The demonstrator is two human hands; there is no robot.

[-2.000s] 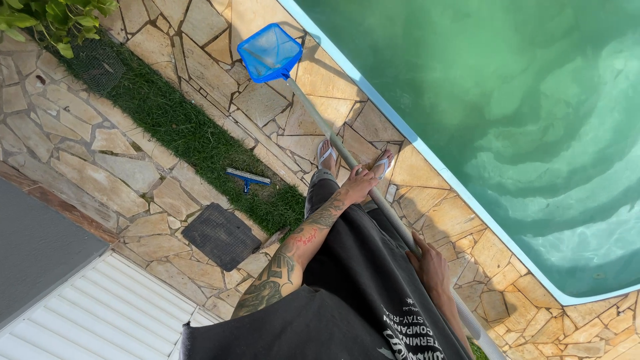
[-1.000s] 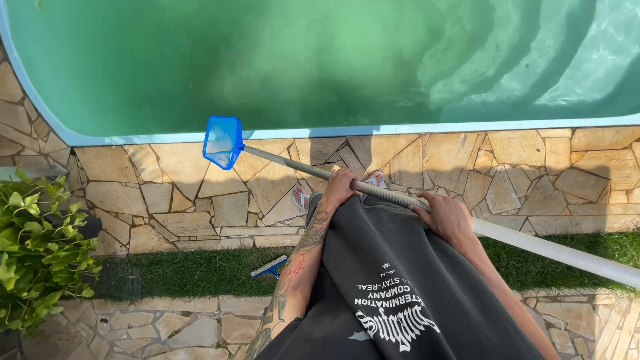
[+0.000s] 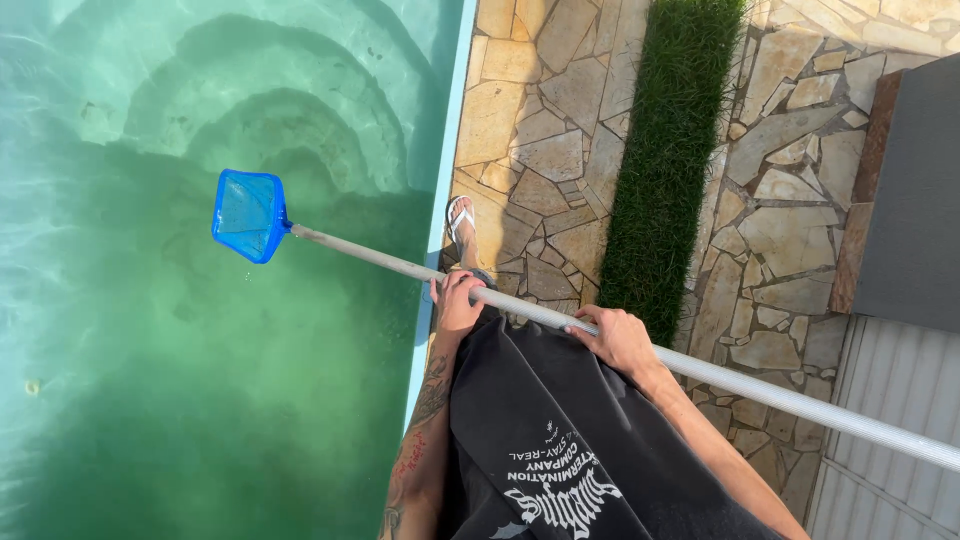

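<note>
A long pale metal telescopic pole crosses in front of my body, with my left hand closed around it near the pool's edge. Farther back on the same pole, my right hand grips it over the paving. The blue pool skimmer net at the pole's far end hangs above the green pool water, and a few drops show just below it. Small dark bits lie on its mesh.
The light blue pool edge runs close beside my foot in a white flip-flop. Irregular stone paving borders a grass strip. Rounded pool steps show under water. A grey wall and white ribbed panel stand at right.
The view has swung round strongly. The skimmer net, over the paving two seconds ago and by the pool's edge one second ago, is now over the water. Both hands have stayed on the pole.
</note>
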